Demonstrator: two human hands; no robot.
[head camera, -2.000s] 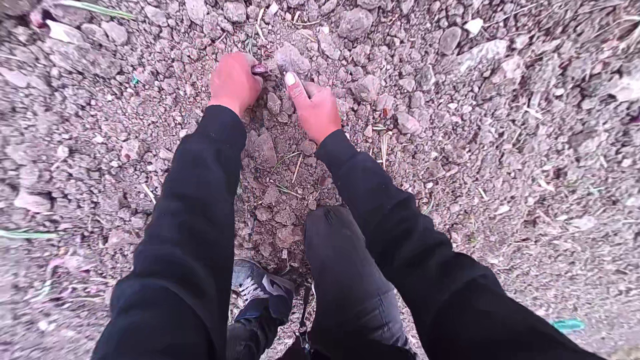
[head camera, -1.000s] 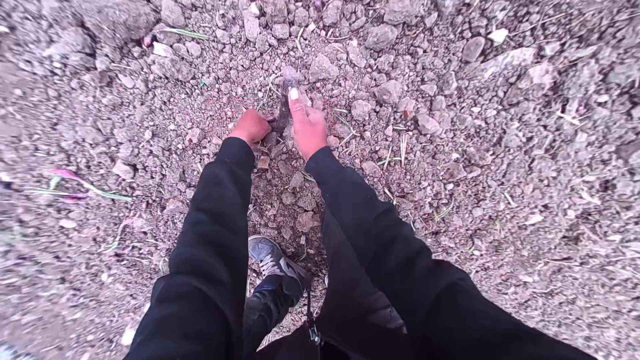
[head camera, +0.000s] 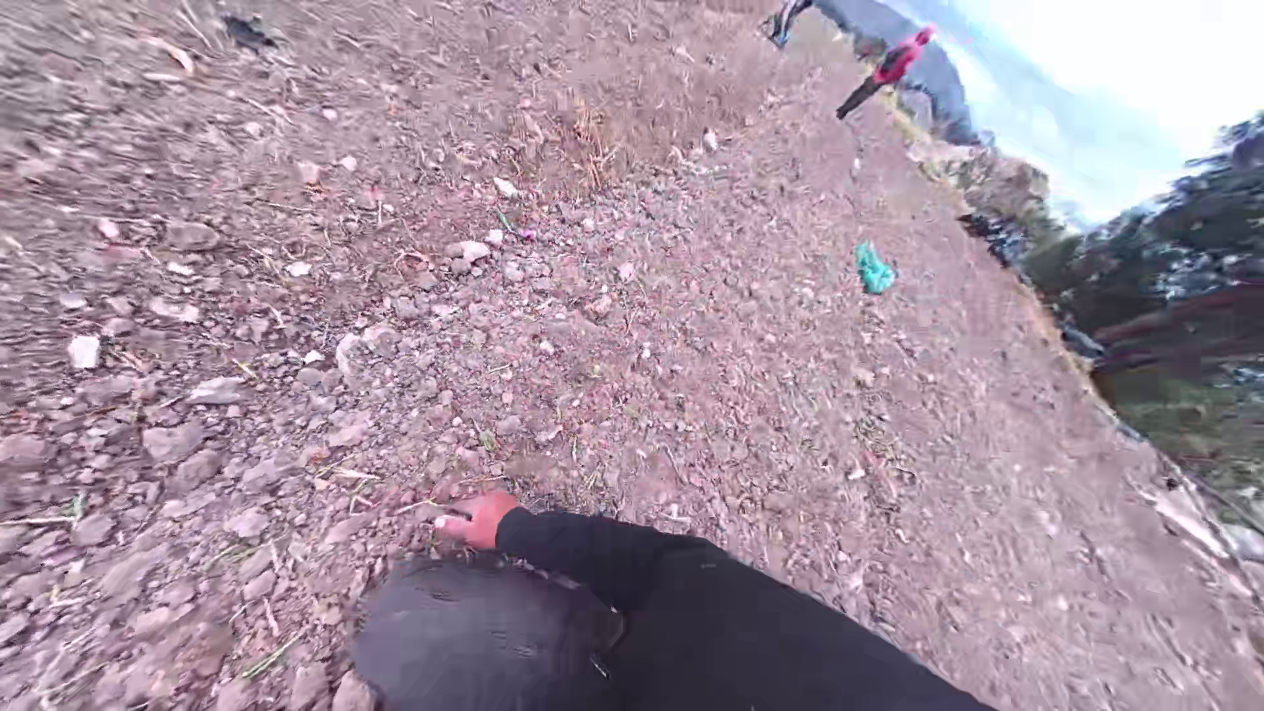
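Observation:
My right hand (head camera: 478, 520) is low in the view, just above my dark-trousered knee (head camera: 464, 627) and over the stony soil (head camera: 592, 415). Its thumb points left, and a thin pale stalk lies at the fingers; whether the hand grips anything I cannot tell. A black sleeve covers that arm. My left hand is out of view.
Loose stones (head camera: 173, 441) and clods cover the ground on the left. A green plastic bag (head camera: 874, 269) lies farther off. Two people stand at the top, one a person in red (head camera: 897, 61). Trees (head camera: 1165, 217) stand beyond the field's edge at the right.
The view has swung widely to the right and up. Both hands were together at the soil in front of me earlier; now only my right hand shows, near my knee.

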